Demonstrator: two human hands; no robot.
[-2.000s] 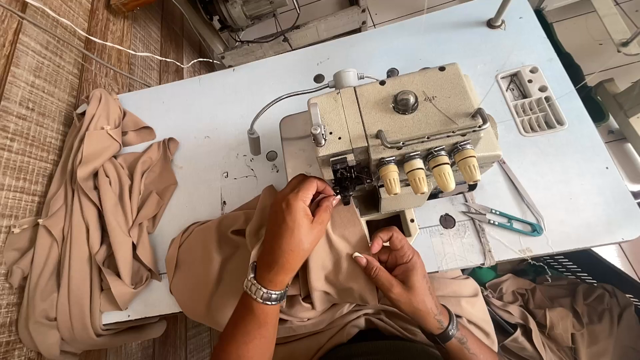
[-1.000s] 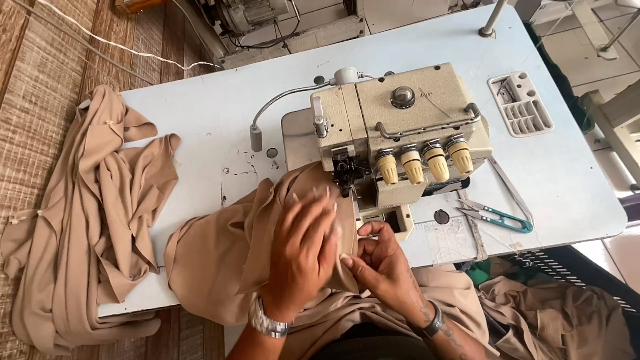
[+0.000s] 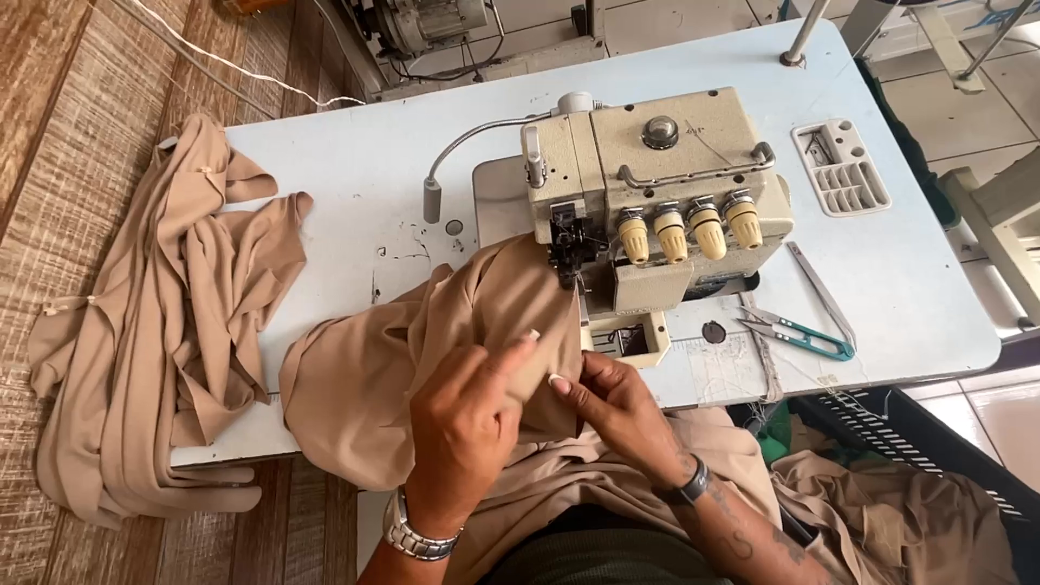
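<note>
An overlock sewing machine [image 3: 666, 179] stands on the pale table, with a tan fabric piece [image 3: 366, 374] running up to its presser foot area. My left hand [image 3: 471, 406] rests over the fabric, index finger extended; whether it grips any cloth is hidden. To its right, my right hand [image 3: 609, 398] pinches the fabric's right edge between thumb and fingers, just below the needle area. More of the tan cloth hangs over my lap. Thread snips [image 3: 804, 337] with teal handles and metal tweezers [image 3: 821, 292] lie right of the machine.
Another pile of tan fabric [image 3: 162, 325] hangs over the table's left edge. A small lamp [image 3: 432, 199] on a flexible neck stands left of the machine head. A compartment tray [image 3: 841, 166] is set in the table at right. Below right, a black basket [image 3: 902, 431] stands beside more cloth.
My left hand has come down from beside the presser foot onto the fabric nearer my body. The cloth now lies spread up to the foot. My right hand stays at its edge.
</note>
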